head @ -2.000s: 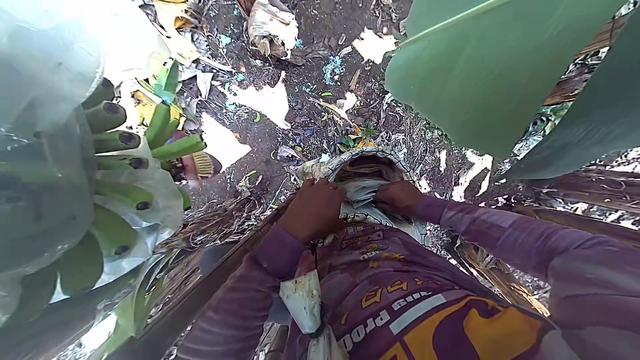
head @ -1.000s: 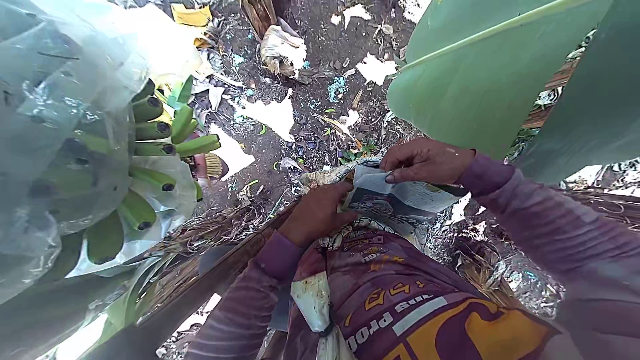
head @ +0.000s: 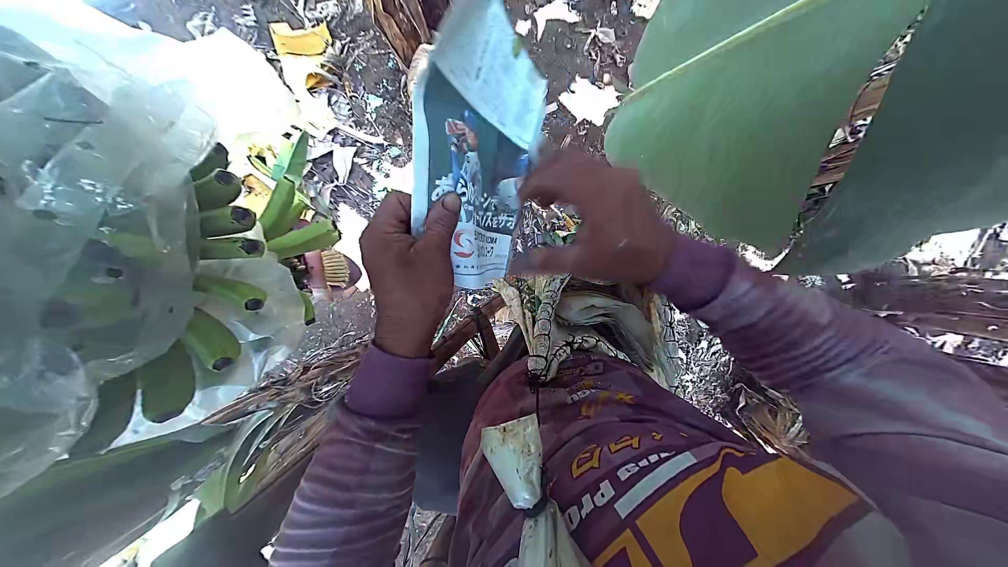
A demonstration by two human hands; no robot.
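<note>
A folded sheet of printed newspaper (head: 480,150) stands up in front of me, its top part bent over. My left hand (head: 413,268) grips its lower left edge, thumb on the printed face. Just right of the paper is my right hand (head: 602,220), blurred, with its fingers apart; whether a fingertip touches the paper cannot be told. Below the hands, an open pouch (head: 610,319) with stitched edges sits at my waist. A whitish cone-shaped piece (head: 516,461) hangs on a cord over my shirt.
At left hangs a bunch of green bananas (head: 228,248), partly inside a clear plastic bag (head: 94,197). Large banana leaves (head: 724,118) fill the upper right. Dry leaves and litter cover the ground, and a brownish stem (head: 276,441) slants past my left arm.
The newspaper, low by the pouch a second ago, is now raised and upright in my left hand. My right hand, which was on the paper, has moved to its right side with fingers spread.
</note>
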